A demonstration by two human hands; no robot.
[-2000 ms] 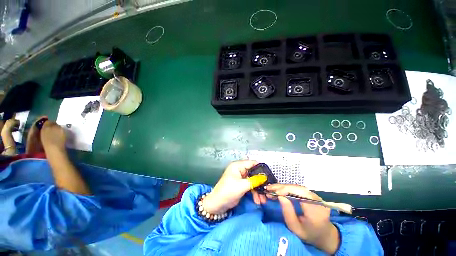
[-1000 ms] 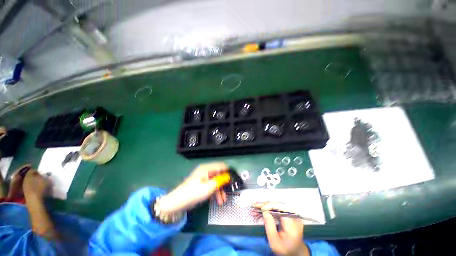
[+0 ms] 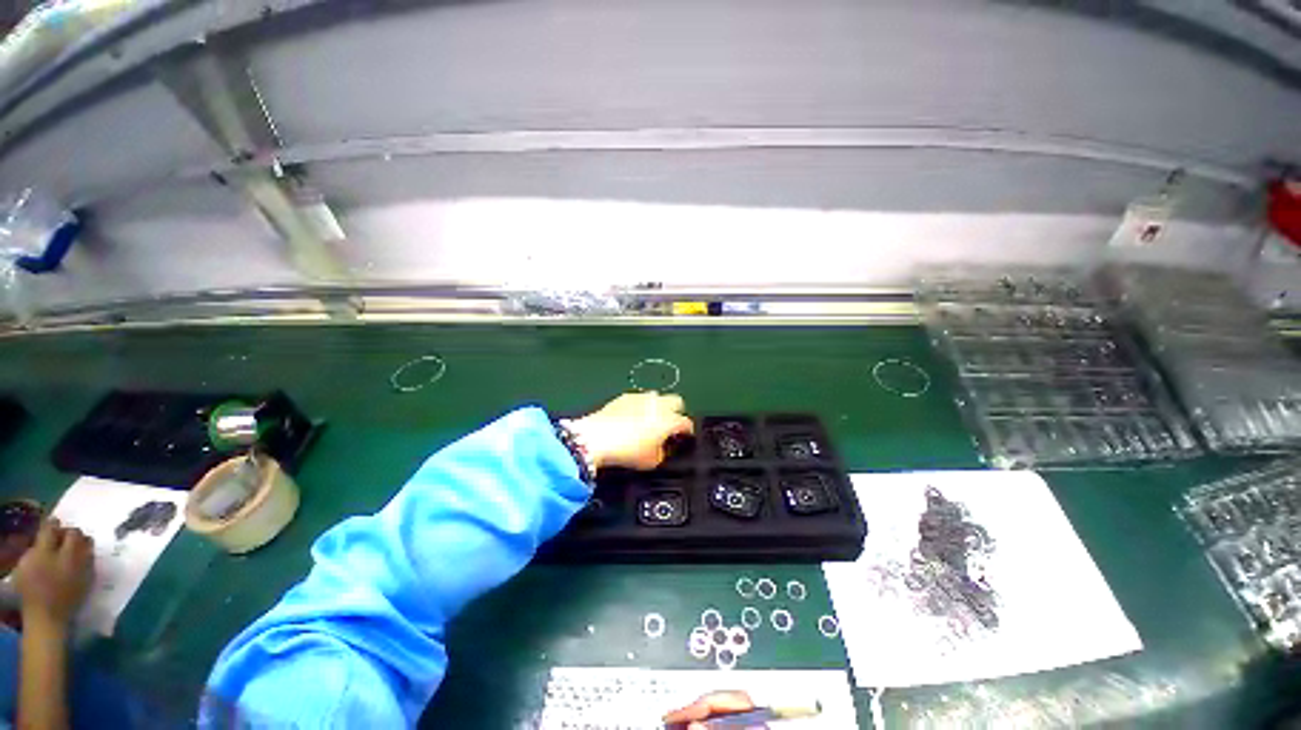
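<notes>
My left hand (image 3: 638, 431) reaches over the black foam tray (image 3: 713, 546), fingertips down at a back-row pocket. Something dark shows under the fingertips; whether they grip it I cannot tell. The arm hides the tray's left part. Black square housings, such as this front-row one (image 3: 662, 505), lie in the visible pockets. My right hand (image 3: 713, 709), cut off by the bottom edge, holds thin tweezers (image 3: 763, 716) with a pale end over the white dot sheet (image 3: 621, 689).
Loose white rings (image 3: 721, 639) lie in front of the tray. Dark gaskets (image 3: 952, 563) lie on white paper (image 3: 1056, 628). Clear plastic trays (image 3: 1042, 378) stand at right. A cream round object (image 3: 243, 502) and another black tray (image 3: 136, 435) stand at left, near another person's hand (image 3: 54, 568).
My left hand has moved from the dot sheet forward to the tray. The back-row pocket that was empty now holds a housing. The view has tilted up; my right hand sits at the bottom edge.
</notes>
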